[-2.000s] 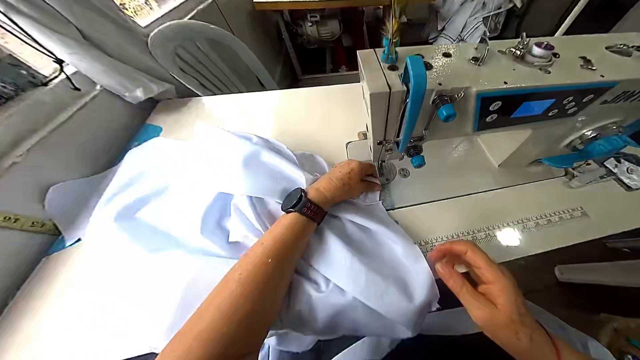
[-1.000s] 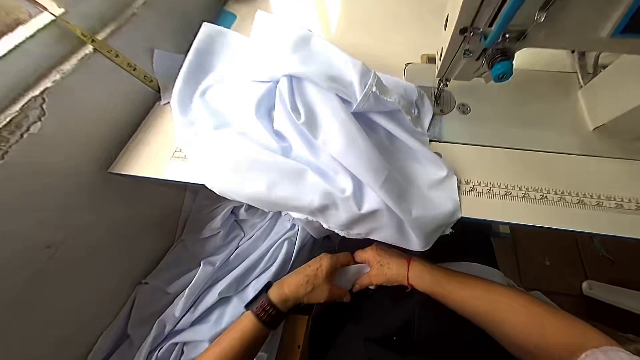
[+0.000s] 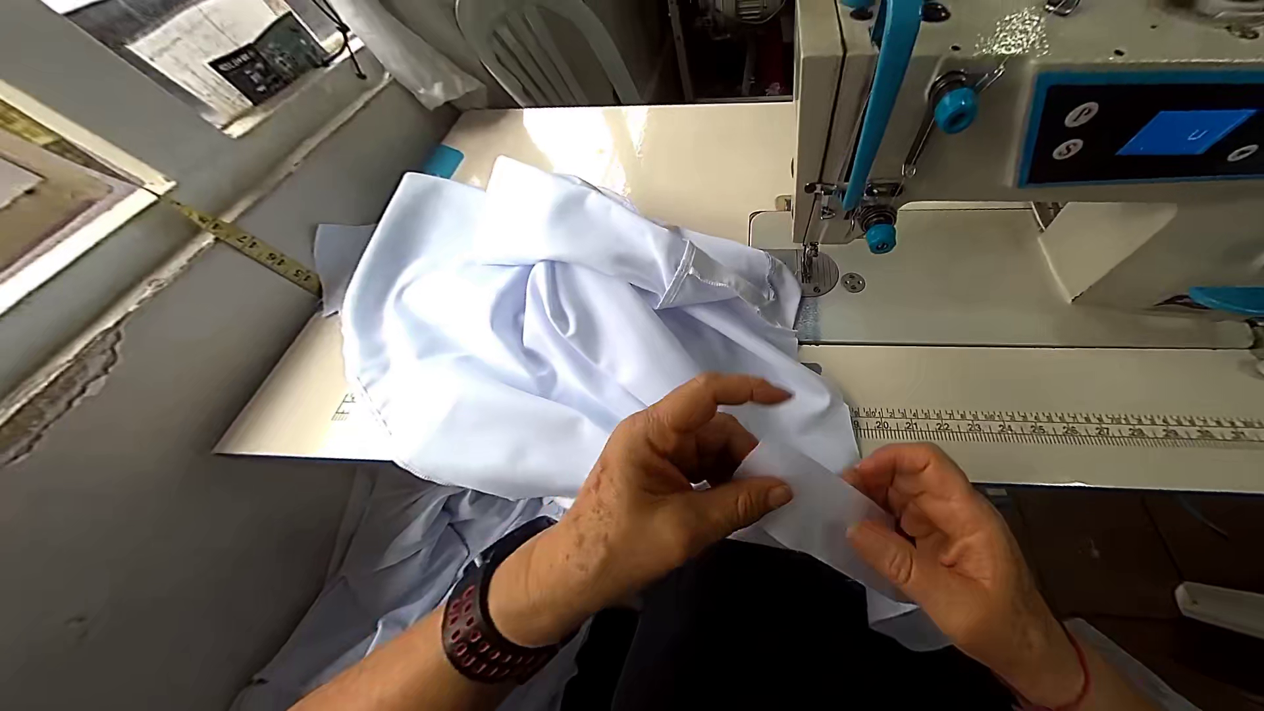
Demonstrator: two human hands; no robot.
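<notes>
A small white fabric strip (image 3: 815,509) is held up between my hands in front of the table edge. My left hand (image 3: 681,474), with a dark strap on its wrist, has its thumb and fingers at the strip's left end. My right hand (image 3: 938,543), with a red cord on the wrist, pinches the strip's right side. Behind them a heap of pale blue-white fabric (image 3: 553,336) lies on the sewing table, its stitched edge beside the presser foot (image 3: 810,267) of the sewing machine (image 3: 918,128). Whether the fabric is under the foot cannot be told.
A measuring scale (image 3: 1047,430) runs along the table's front edge at the right. A yellow tape measure (image 3: 247,245) lies over the wall ledge at the left. More pale fabric (image 3: 405,563) hangs below the table. A plastic chair (image 3: 553,49) stands behind it.
My left hand has left the fabric by the presser foot. Both hands, low over the lap one second ago, have come up with the white strip between them. The view has shifted markedly.
</notes>
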